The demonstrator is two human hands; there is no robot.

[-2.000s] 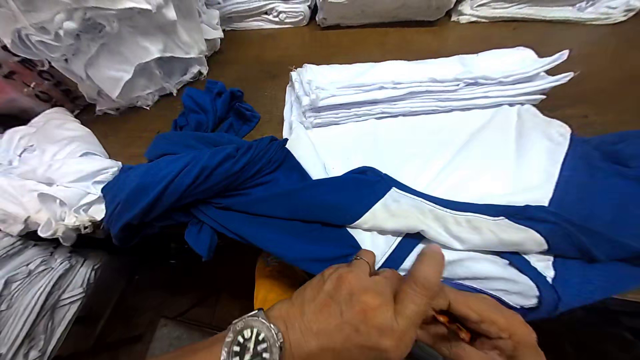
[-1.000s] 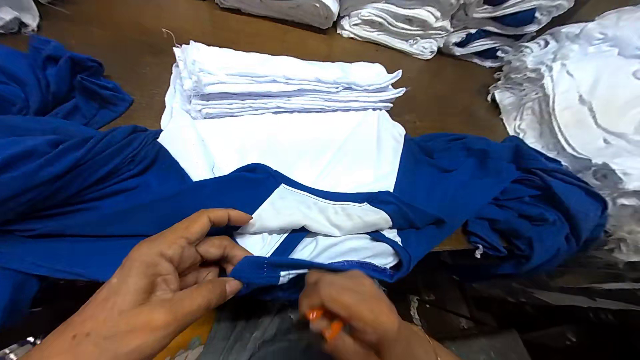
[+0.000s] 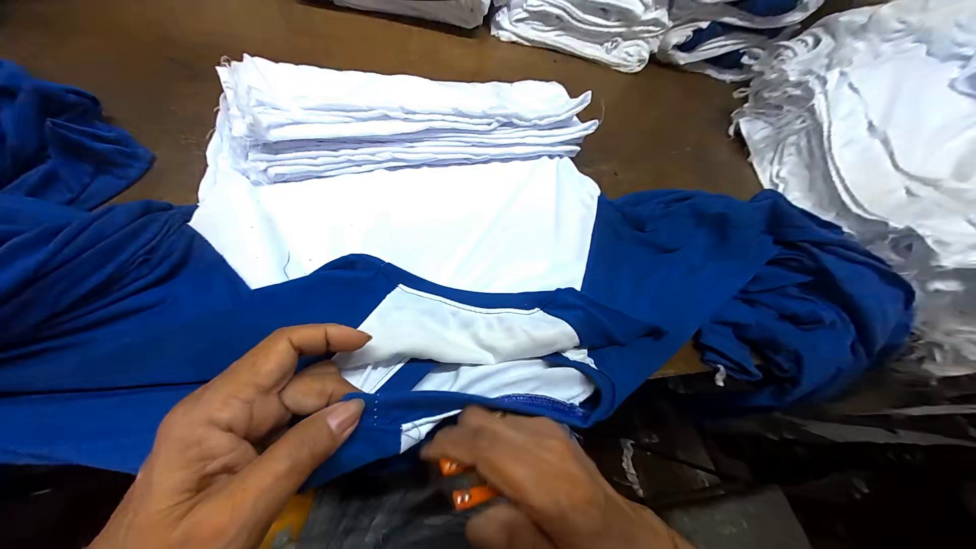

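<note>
A blue-and-white garment (image 3: 663,252) lies spread across the table, its neck opening facing me. My left hand (image 3: 259,427) pinches the blue neckband (image 3: 381,415) at its left side between thumb and fingers. At the right part of the band, my right hand (image 3: 526,473) holds a small orange-handled tool (image 3: 473,497) in its curled fingers; the tool's working end is hidden and the hand is slightly blurred. A folded stack of white fabric (image 3: 412,114) rests on the garment's white panel (image 3: 427,221).
Bundled blue fabric (image 3: 808,305) bulges at the right by the table edge. Beyond it sits a large pile of white pieces (image 3: 900,145). Folded white bundles (image 3: 579,27) line the back of the brown wooden table (image 3: 671,130). More blue cloth (image 3: 69,145) lies at the left.
The view has swung right since two seconds ago. My hands, close together then, are now apart along the neckband, and the left thumb and fingers now show gripping it.
</note>
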